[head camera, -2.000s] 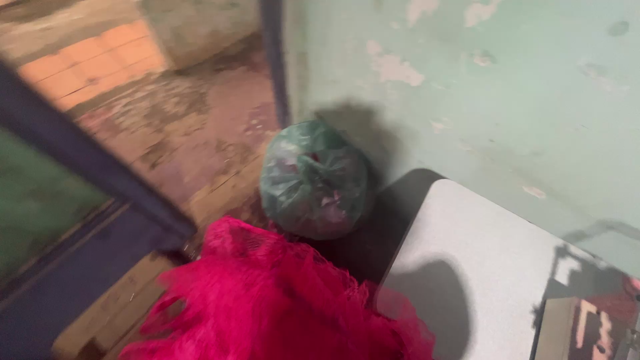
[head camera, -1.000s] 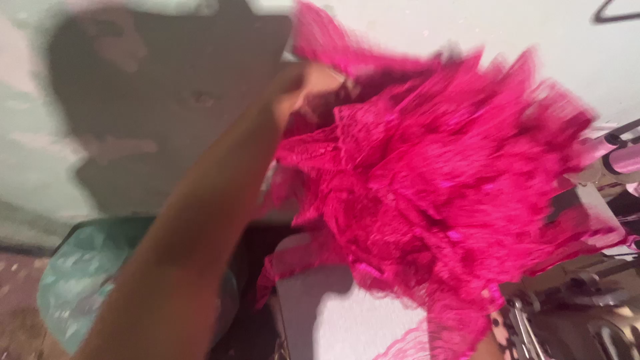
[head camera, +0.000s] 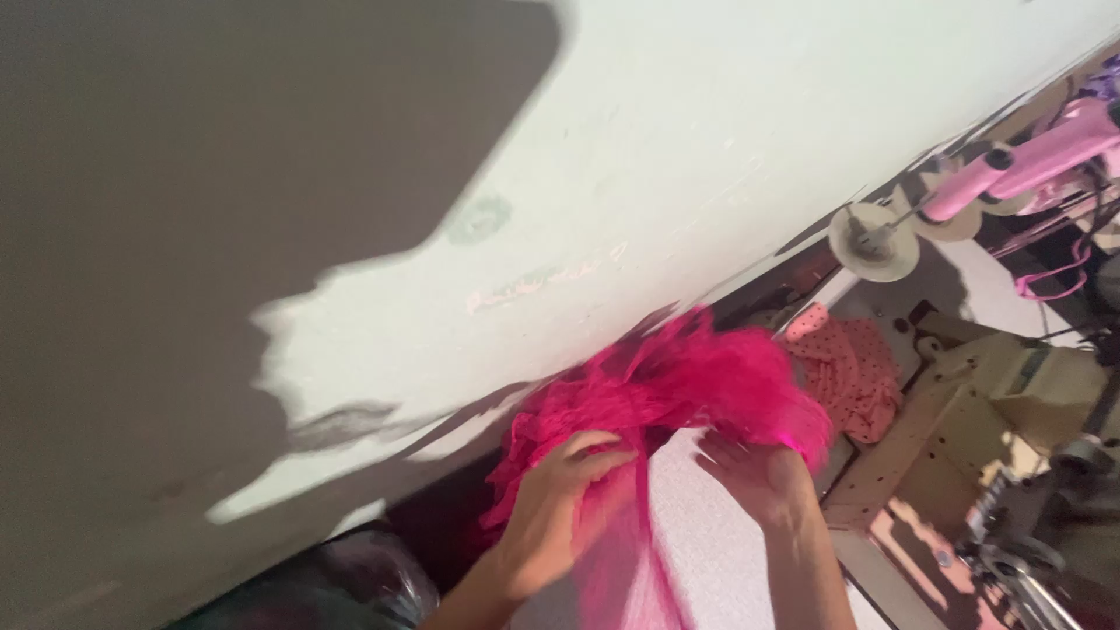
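Note:
A heap of bright pink lace fabric (head camera: 647, 376) lies against the wall at the back of a white tabletop (head camera: 717, 542), and a sheer strip of it trails toward me. My left hand (head camera: 560, 499) rests at the left edge of this strip, fingers bent; whether it grips the cloth cannot be told. To the right, my right hand (head camera: 757, 477) is spread with its fingers apart, by the lower right edge of the heap, holding nothing visible. Blur softens both hands and the cloth.
A sewing machine (head camera: 954, 437) stands at right, with dotted salmon cloth (head camera: 849, 376) beside it. Pink thread cones (head camera: 971, 184) sit on a stand behind. The pale wall (head camera: 682, 175) rises along the table's back. A plastic bag (head camera: 350, 586) is at lower left.
The pink fabric, raised in front of me a second ago with one hand at its upper left, now lies lower against the wall. Both hands now show below it. The view has swung right since the first frame.

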